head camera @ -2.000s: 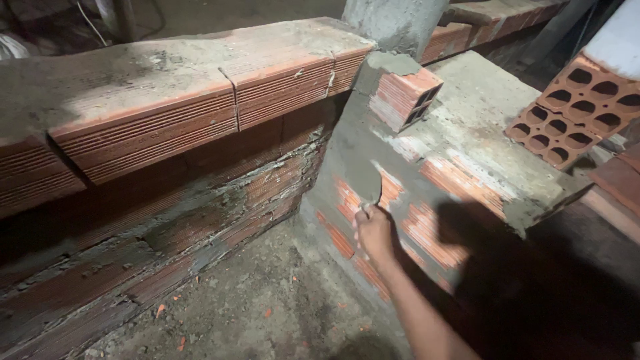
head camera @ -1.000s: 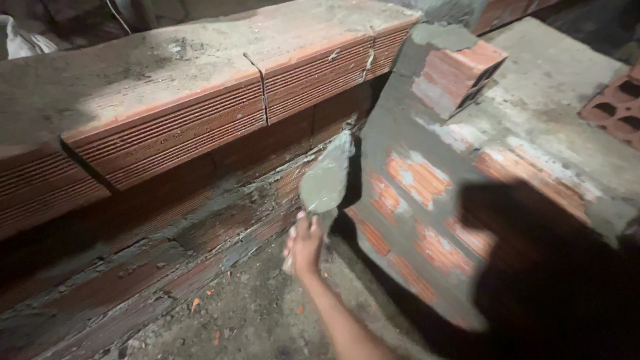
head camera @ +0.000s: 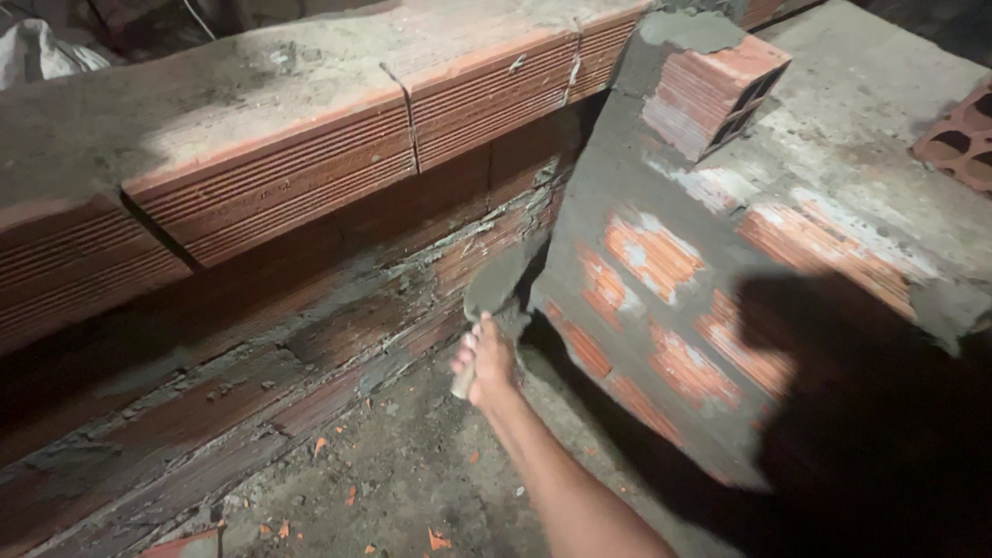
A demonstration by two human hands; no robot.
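My right hand (head camera: pixel 488 356) is closed around the pale handle of a mason's trowel (head camera: pixel 496 283). The trowel's mortar-grey blade points up at the inner corner, close to the rough lower brick wall (head camera: pixel 465 260). Whether the blade touches the wall is unclear. Right of the hand stands a low hollow-brick wall (head camera: pixel 655 256), with grey mortar in its joints and ribbed orange brick faces showing. A hollow clay brick (head camera: pixel 713 89) sits on its top at the corner, beside a lump of wet mortar (head camera: pixel 690 31). My left hand is out of view.
A ledge of ribbed clay bricks (head camera: pixel 294 174) overhangs the lower wall on the left. Brick chips lie on the rough floor (head camera: pixel 411 473). Another hollow brick (head camera: pixel 961 139) rests at the right edge. A dark shadow covers the lower right. A pale sack (head camera: pixel 46 54) is at the upper left.
Two seconds ago the trowel was against the face of the right-hand brick wall. My right hand has moved left with it to the corner by the lower wall.
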